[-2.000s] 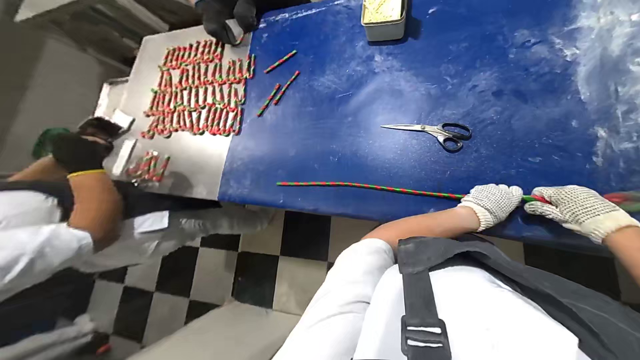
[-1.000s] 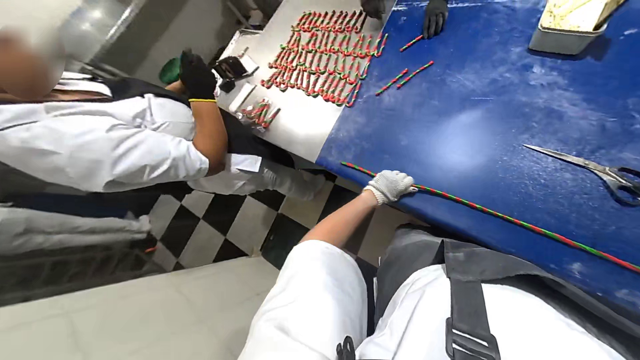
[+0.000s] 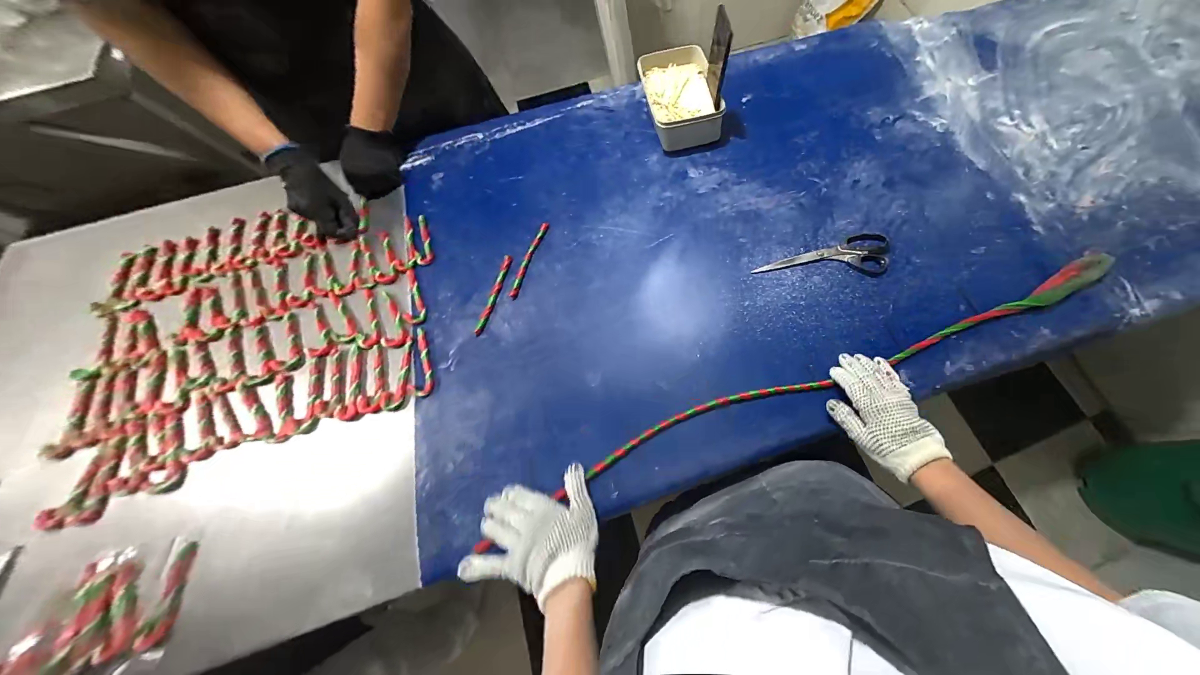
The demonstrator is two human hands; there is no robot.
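Note:
A long red and green twisted candy rope [image 3: 712, 405] lies along the near edge of the blue table, thickening to a lump at its right end. My left hand [image 3: 541, 536], in a white dotted knit glove, rests over the rope near its left end with fingers spread. My right hand [image 3: 879, 410], gloved the same way, lies flat with its fingertips at the rope farther right. Beyond the rope are black-handled scissors [image 3: 839, 255], partly spread. Two short twisted candy sticks [image 3: 494, 295] lie on the table to the left.
Rows of red and green candy canes [image 3: 267, 347] cover a metal table [image 3: 309, 525] adjoining the blue table [image 3: 600, 337]. A co-worker's black-gloved hands [image 3: 323, 202] touch the back row. A tub [image 3: 694, 133] with pale contents and an upright dark blade stands at the far edge. Wrapped canes [image 3: 112, 609] lie front left.
My left hand has moved left along the rope since two seconds ago. The co-worker's hand, near a third short stick one second ago, is now over the canes; two sticks remain. The view has shifted.

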